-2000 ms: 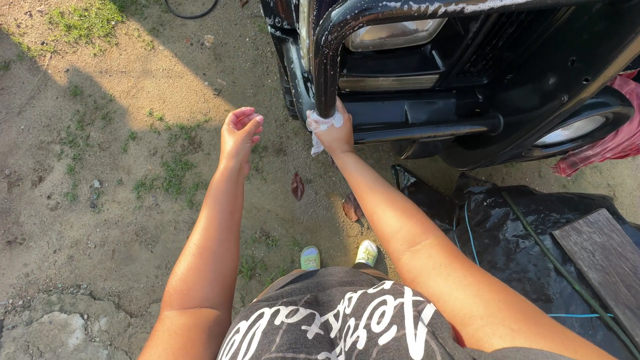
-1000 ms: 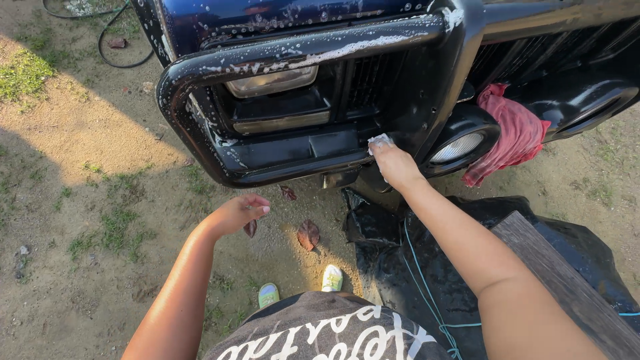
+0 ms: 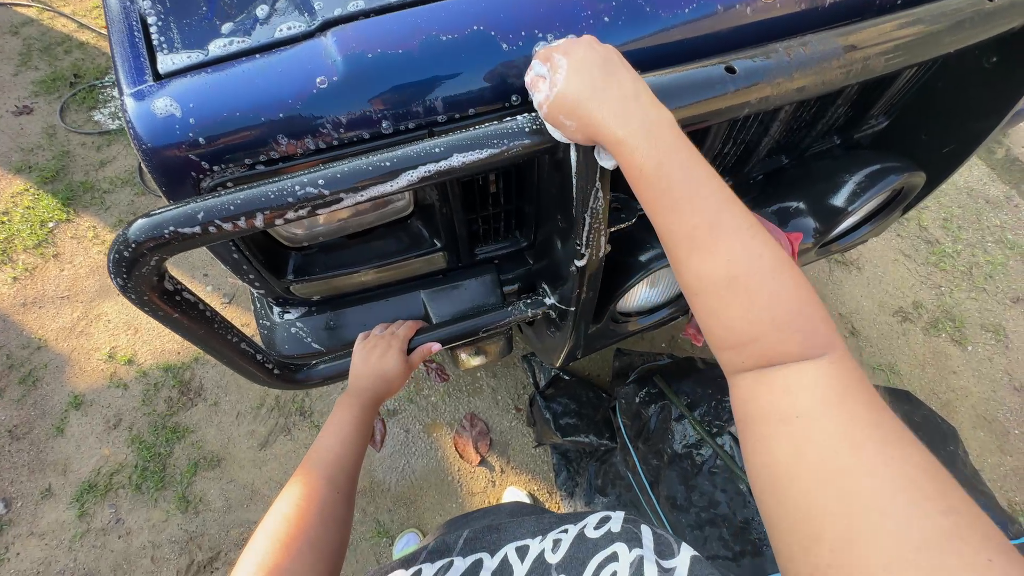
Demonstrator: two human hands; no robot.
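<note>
My right hand (image 3: 588, 92) is closed on a soapy white cloth or sponge (image 3: 544, 80), mostly hidden by the fingers, at the top of the black bull bar's upright (image 3: 588, 216). White suds run down that upright. My left hand (image 3: 386, 360) rests with its fingers over the lower tube of the black bull bar (image 3: 480, 320), thumb along its near side. Foam streaks lie on the upper tube (image 3: 360, 180). Behind it, the vehicle's dark blue hood (image 3: 320, 88) carries bubbles and drops. A rectangular headlight (image 3: 344, 218) sits inside the bar's loop.
A round auxiliary lamp (image 3: 648, 292) and a red cloth (image 3: 780, 236) are partly behind my right arm. Black plastic sheeting (image 3: 664, 448) with a blue cord lies on the ground at the right. Dry leaves (image 3: 472, 438) lie near my feet, and a thin hose (image 3: 76, 104) at upper left.
My left hand, held in the air earlier, now touches the lower tube. My right hand has gone from the lower tube up to the top of the upright. The view has moved closer to the vehicle.
</note>
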